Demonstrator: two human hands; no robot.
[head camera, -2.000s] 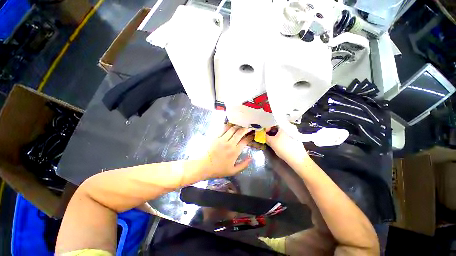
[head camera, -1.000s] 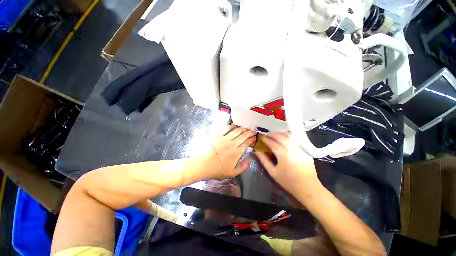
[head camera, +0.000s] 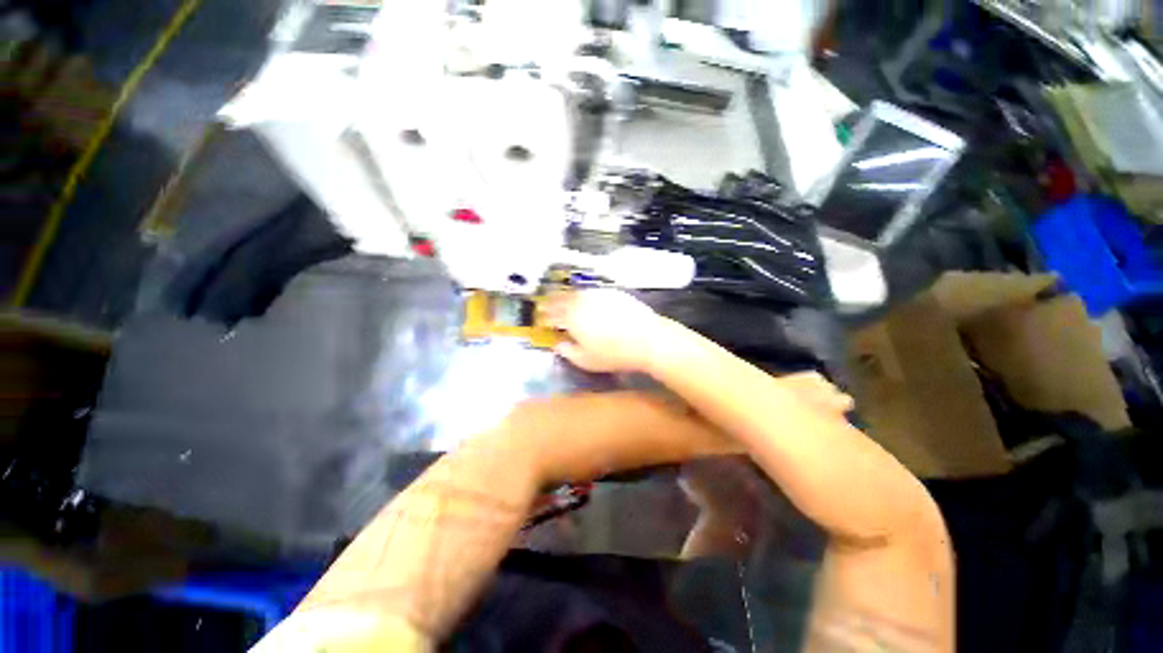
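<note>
The yellow-orange sewing clamp (head camera: 478, 316) lies under the white sewing machine head (head camera: 472, 166), with a small dark piece in its opening. My right hand (head camera: 597, 329) is at the clamp's right end, fingers bent; whether it grips anything is unclear. My left arm crosses beneath my right forearm. My left hand (head camera: 823, 393) is partly hidden and blurred at the table's right side, its grip unclear. Dark strap pieces with pale lines (head camera: 746, 251) are heaped right of the head. The red thread snips (head camera: 561, 501) show in part beyond my left arm.
Black straps (head camera: 262, 262) lie at the table's left. A white arm or hose (head camera: 650, 268) ends above my right hand. A control panel (head camera: 893, 166) stands at the right. An open cardboard box (head camera: 937, 383) is beside the table's right edge, with a blue bin (head camera: 1103, 249) farther right.
My left hand has left the clamp and reached far right beneath my right forearm. The clamp is now exposed, with my right hand still beside it. The view has swung right.
</note>
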